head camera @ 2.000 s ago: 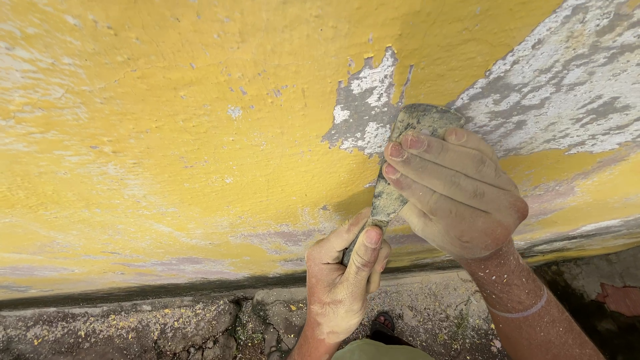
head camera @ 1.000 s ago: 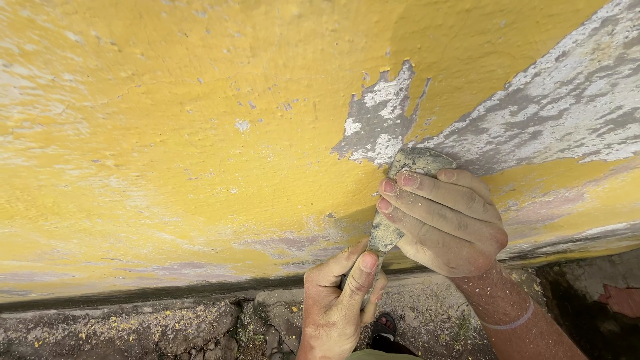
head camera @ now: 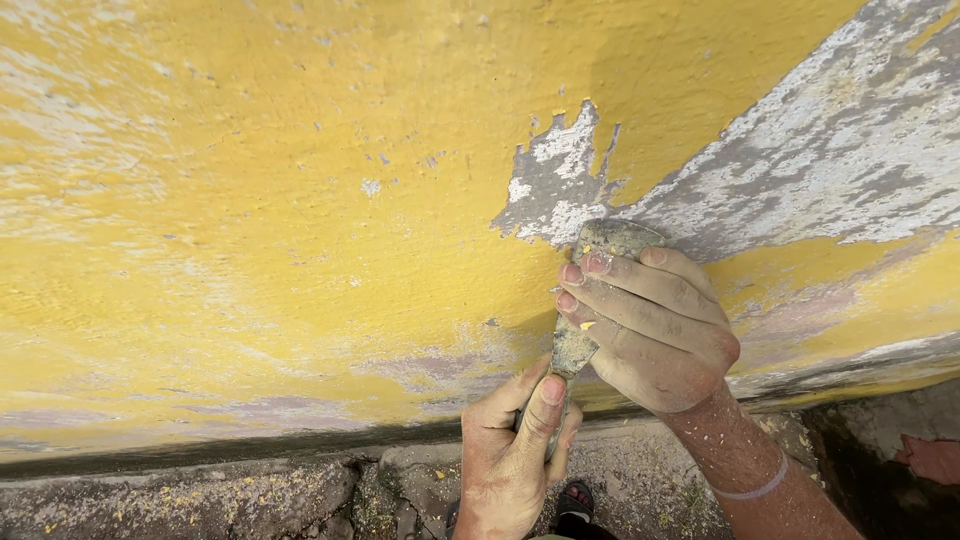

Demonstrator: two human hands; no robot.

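Note:
A putty knife (head camera: 574, 349) with a worn, paint-crusted blade lies against the yellow painted wall (head camera: 300, 195). My left hand (head camera: 514, 450) is closed around its handle, thumb on top. Dusty fingers of my right hand (head camera: 656, 326) press flat on the blade, covering much of it. The blade's broad end touches the lower edge of a bared grey and white patch (head camera: 559, 176), where it meets a larger stripped area (head camera: 817, 142) on the right. Small yellow flakes rest on the blade and on my right fingers.
Cracked concrete ground (head camera: 247, 499) strewn with paint chips runs along the wall's foot. A sandaled foot (head camera: 576, 501) shows below my hands. At the lower right is a dark, damp area with a reddish piece (head camera: 930, 457).
Bare surface now joins the small patch and the larger stripped area, where yellow paint lay between them two seconds ago. Both hands keep their hold on the putty knife.

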